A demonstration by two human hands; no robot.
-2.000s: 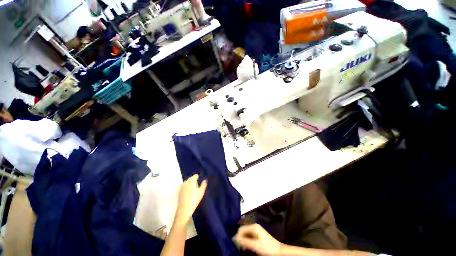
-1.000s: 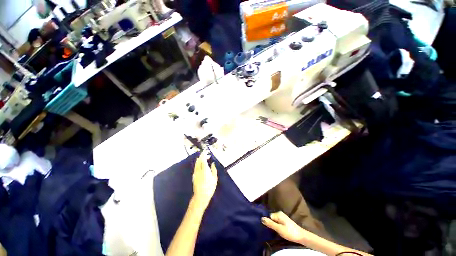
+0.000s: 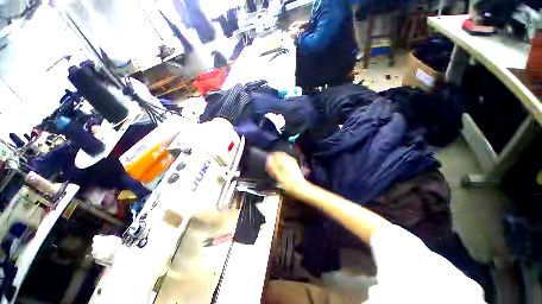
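My right hand (image 3: 286, 169) reaches forward over the right end of the sewing table, at a dark cloth piece (image 3: 255, 164) beside the machine head; it is blurred, and whether the fingers grip the cloth cannot be told. My left hand is out of the picture. The cream-white JUKI sewing machine (image 3: 193, 199) runs from the centre to the lower left. The needle area and the navy piece at it are out of view.
A large navy and dark garment pile (image 3: 371, 151) lies right of the machine. Pink-red snips (image 3: 218, 239) and a black cloth bundle (image 3: 249, 221) lie on the machine table. An orange-and-white box (image 3: 150, 160) stands behind the head. A person in blue (image 3: 325, 44) stands at the back. A cardboard box (image 3: 422, 74) is beyond the pile.
The view has swung right, away from the needle area. My right hand has left the navy cloth and moved out past the machine head. My left hand has gone out of view.
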